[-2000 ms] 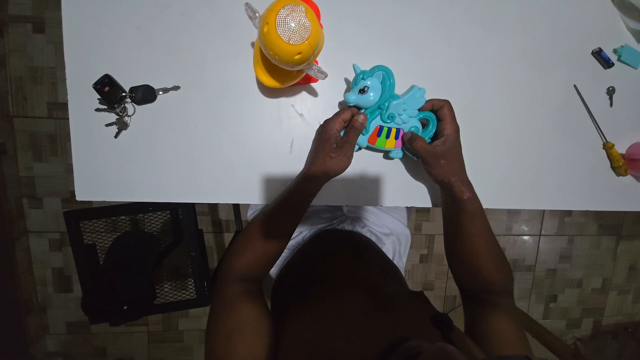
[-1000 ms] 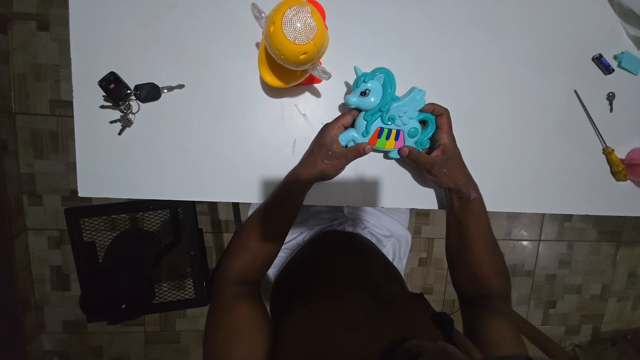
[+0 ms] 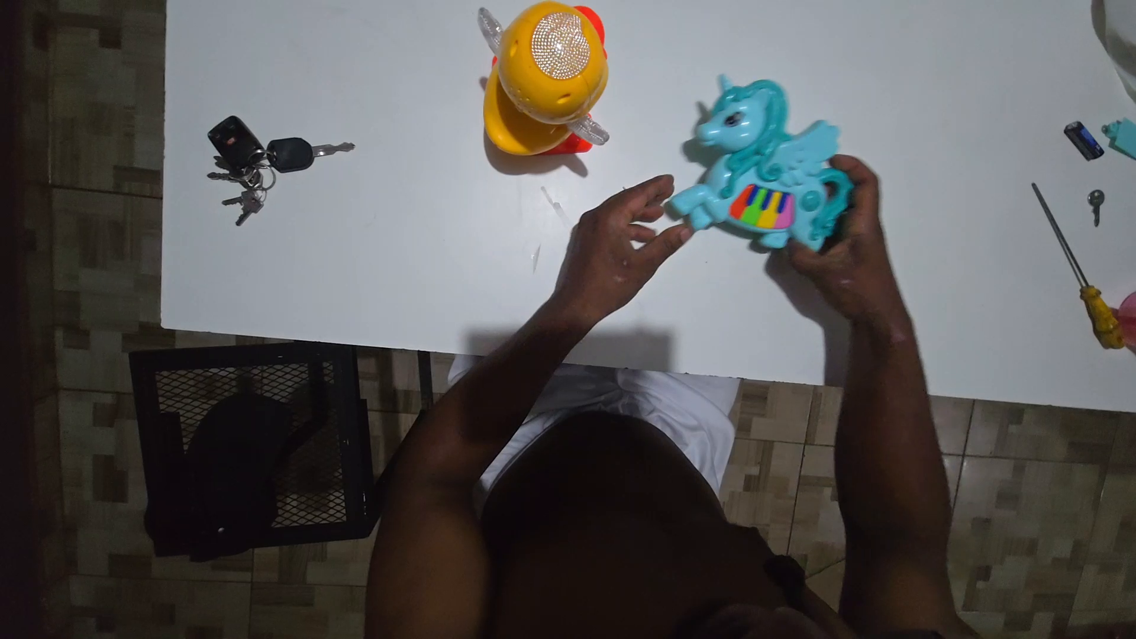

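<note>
A teal plastic winged unicorn toy (image 3: 772,173) with colourful piano keys on its belly is held over the white table. My right hand (image 3: 848,244) grips it by the tail and rear leg, thumb in front. My left hand (image 3: 621,244) is beside the toy's front hooves, fingers apart; its fingertips are close to the hooves, and whether they touch cannot be told. Behind the hands stands a yellow toy (image 3: 555,75) with a glittery round patch, clear side parts and red parts.
On the table's left lies a bunch of keys (image 3: 257,164) with a black fob. At the right are a battery (image 3: 1084,140), a teal piece (image 3: 1122,137), a small key (image 3: 1096,206) and a yellow-handled screwdriver (image 3: 1100,318). A black mesh-panelled frame (image 3: 253,444) is below the table edge.
My left hand has come off the unicorn toy, which it held at its front before. The toy has moved to the right in my right hand.
</note>
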